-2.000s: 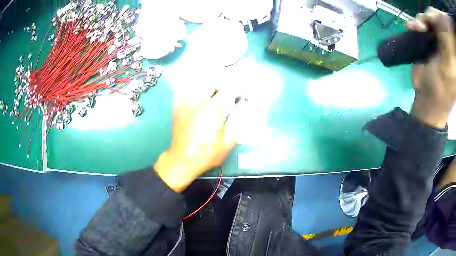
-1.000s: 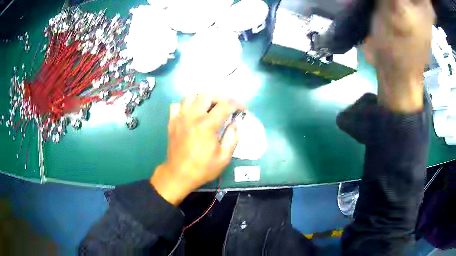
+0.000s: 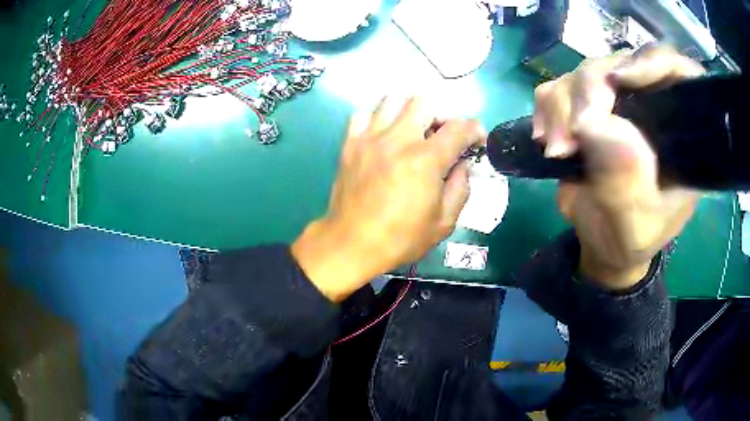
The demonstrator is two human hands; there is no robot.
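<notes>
A white plastic housing (image 3: 487, 205) lies flat on the green bench mat. My left hand (image 3: 395, 185) rests over its left side, finger and thumb closed on a small dark wired component (image 3: 473, 154) on the housing. A thin red lead (image 3: 386, 311) hangs from below my left hand over the bench edge. My right hand (image 3: 613, 152) grips a thick black electric screwdriver (image 3: 650, 131), held roughly level, its front end close to the component. The bit tip cannot be made out.
A pile of red-wired components (image 3: 156, 62) lies at the left. White housings (image 3: 448, 37) lie at the back. The screw feeder (image 3: 588, 33) is partly hidden behind my right hand. A small label (image 3: 465, 256) lies near the bench edge. A cardboard box (image 3: 41, 370) is lower left.
My right hand has moved left and nearer with the screwdriver, from over the screw feeder to beside the component. My left hand still holds the component on the housing. The view has shifted.
</notes>
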